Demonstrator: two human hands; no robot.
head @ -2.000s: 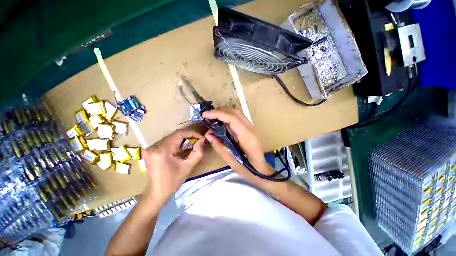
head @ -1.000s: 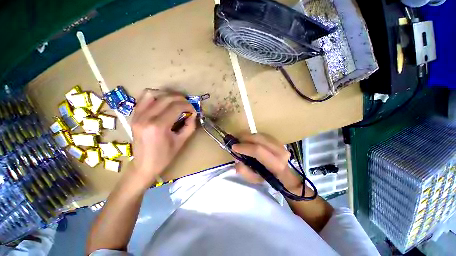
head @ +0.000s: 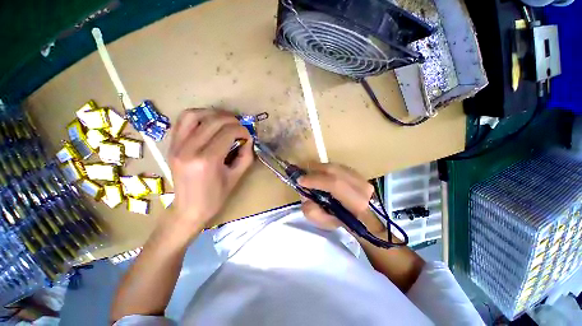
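My right hand (head: 335,194) grips the black soldering iron (head: 328,202) like a pen. Its metal tip points up and left to a small blue circuit board (head: 247,123) on the tan board. My left hand (head: 207,162) is bare, its thumb and fingers pinched around a small dark-looking piece (head: 235,151) beside the iron's tip; it may be a battery cell. The contact point is too small to tell. A cluster of blue circuit boards (head: 149,120) lies left of my left hand. Loose battery cells (head: 110,153) with yellow edges lie further left.
A black fume fan (head: 344,41) stands at the top, its cord beside the solder waste box (head: 447,57). A black station (head: 510,57) is at the upper right. Blister trays (head: 44,197) are at far left, a tray stack (head: 526,235) at lower right. Masking tape (head: 311,111) crosses the board.
Since two seconds ago, my right hand has moved down and right, and the iron's tip has come beside my left fingers. My left hand has moved up towards the blue board. The view has shifted slightly.
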